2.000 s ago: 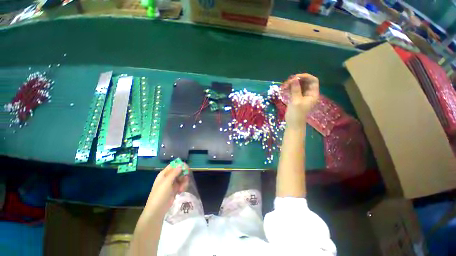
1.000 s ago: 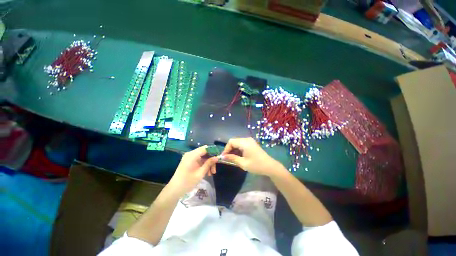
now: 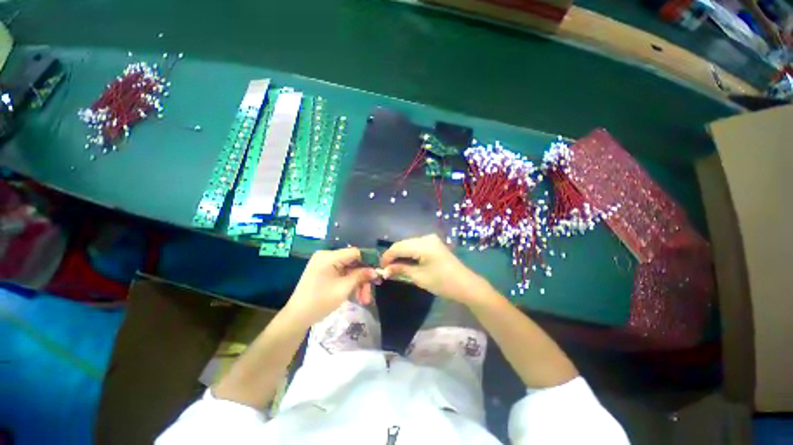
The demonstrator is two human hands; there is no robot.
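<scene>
My left hand (image 3: 335,280) holds a small green circuit board (image 3: 370,257) by its edge, in front of the black sheet. My right hand (image 3: 426,262) meets it, with the fingertips pinched on a tiny white plug (image 3: 379,275) at the board. The fingers hide most of the board and any wire. Finished boards with red wires (image 3: 435,159) lie on the black sheet (image 3: 389,206). A large pile of red cables with white tips (image 3: 500,195) lies right of it.
Green board strips (image 3: 228,161) with pale grey strips (image 3: 276,152) lie left of the sheet. A smaller cable pile (image 3: 127,102) lies far left. Red bubble wrap (image 3: 628,187) and a brown carton (image 3: 756,252) stand at the right. The bench edge runs beyond my lap.
My right hand has come from the cables at the right down to the board in my left hand. Over the last second both hands stay together with small finger shifts. The view has turned.
</scene>
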